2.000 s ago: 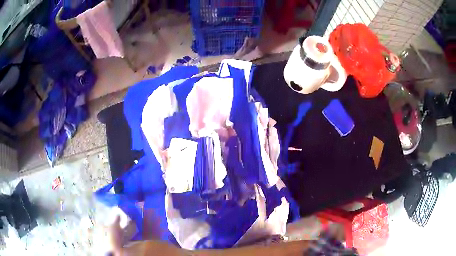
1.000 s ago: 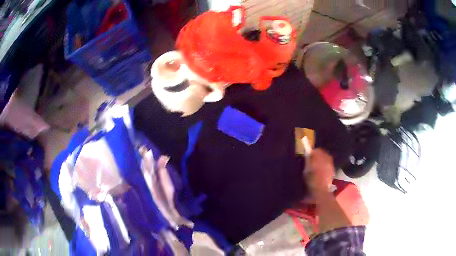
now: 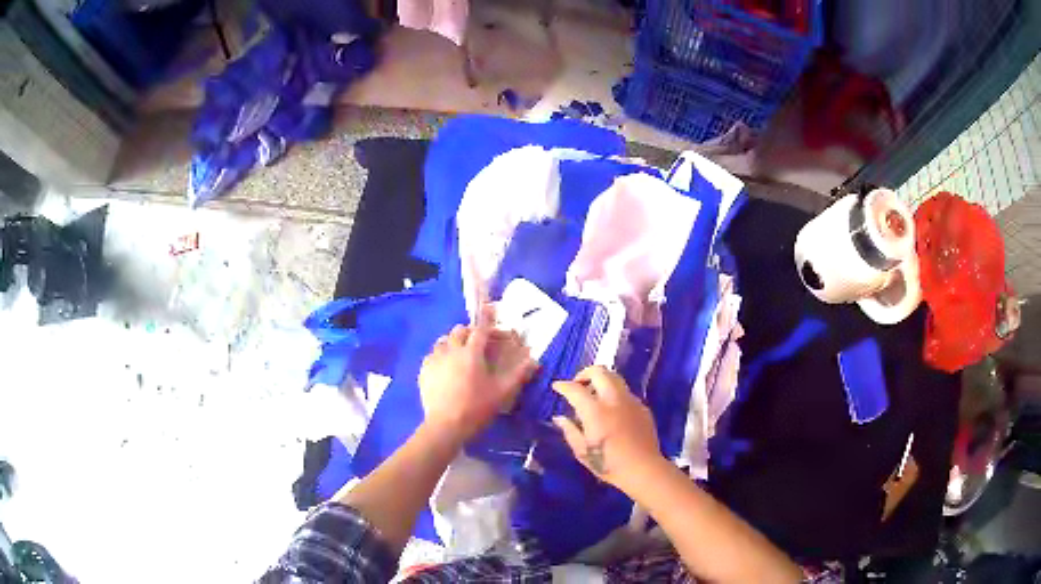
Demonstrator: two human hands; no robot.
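Note:
A neat stack of small blue cut pieces (image 3: 580,333) lies on a large pile of royal blue panels (image 3: 457,160) and pale cut pieces (image 3: 639,234). A white rounded-corner piece (image 3: 532,317) with a small dark mark lies at the stack's left side. My left hand (image 3: 470,376) lies over its lower edge, with the fingertips partly blurred. My right hand (image 3: 605,424) is at the stack's lower right, with thumb and forefinger bent close together. Whether either hand grips anything cannot be made out.
Black table cover (image 3: 788,445) holds a loose blue piece (image 3: 863,380), a tan card (image 3: 900,493) with a thin white stick on it, a white cylinder (image 3: 850,251) and a red plastic bag (image 3: 962,280). A blue lattice crate (image 3: 713,69) and blue cloth heap (image 3: 274,91) lie behind.
My right hand has left the tan card and moved left to the small blue stack; a white stick now shows at the card. My left hand has come into view. The view has swung left.

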